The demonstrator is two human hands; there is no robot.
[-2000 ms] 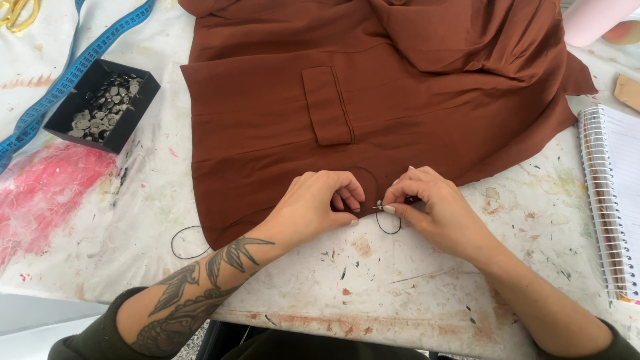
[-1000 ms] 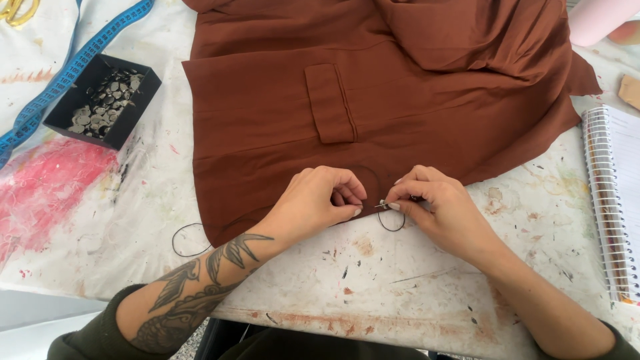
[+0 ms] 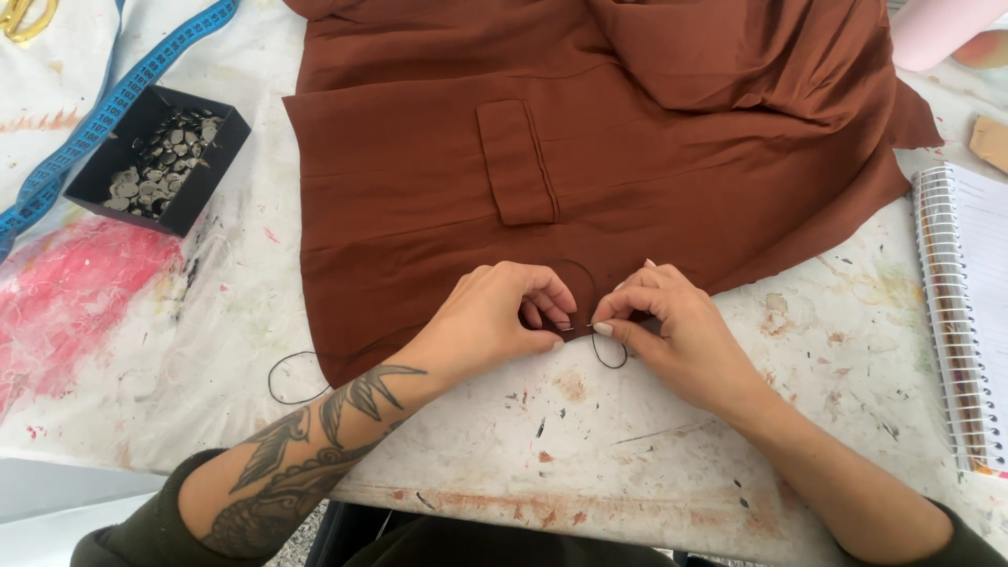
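A rust-brown garment (image 3: 402, 165) with a pocket flap (image 3: 516, 161) lies spread on the table, its lower edge under my fingers. My left hand (image 3: 512, 311) is at that edge, thumb and fingers curled around a small shiny piece at the fingertips; whether it grips the piece or the cloth is hard to tell. Just to its right, my right hand (image 3: 673, 331) pinches a thin metal needle between thumb and forefinger. Dark thread (image 3: 610, 364) loops below the right fingertips, and another thread loop (image 3: 272, 378) lies by the garment's lower left corner.
At the left stands a black box (image 3: 224, 157) of small round metal pieces, beside a blue measuring tape (image 3: 118, 102). Gold scissor handles (image 3: 30, 20) show at the upper left. A spiral notebook (image 3: 976, 315) lies at the right, below a pink object (image 3: 937, 27). The table cover (image 3: 472, 441) is paint-stained.
My right hand has turned slightly, and its fingertips now stand a little apart from the left ones. The small shiny piece seen at the right fingertips earlier no longer shows there.
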